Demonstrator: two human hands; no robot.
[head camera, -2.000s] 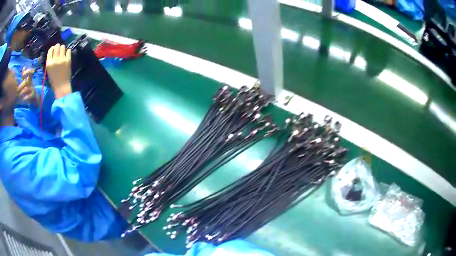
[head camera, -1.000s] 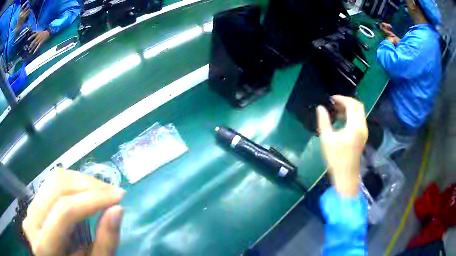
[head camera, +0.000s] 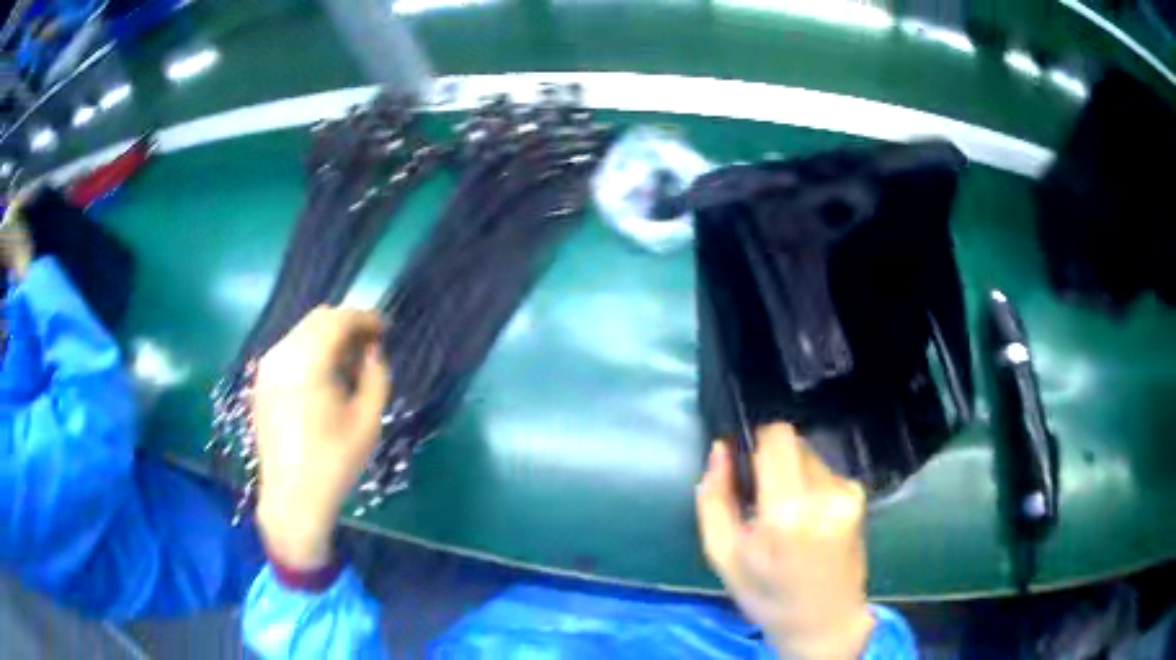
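A black open plastic housing (head camera: 890, 297) sits on the green bench right of centre. My right hand (head camera: 787, 535) is closed on its near left edge. My left hand (head camera: 316, 419) is curled over the near part of the dark cable bundles (head camera: 471, 258), at the left. Blur hides whether its fingers hold anything. The cables fan out in two bundles with shiny ends. A black electric screwdriver (head camera: 1025, 413) lies on the bench just right of the housing.
A round clear bag (head camera: 645, 187) with dark pieces touches or nears the housing's far left corner. Another dark housing (head camera: 1116, 194) stands at the far right. A person's blue sleeve (head camera: 65, 426) is at the left, with red wires (head camera: 116, 174) behind. A white rail (head camera: 722, 103) runs across the back.
The view has swung back left. A black housing now stands between the bags and screwdriver, with my right hand gripping it. My left hand is now over the cables.
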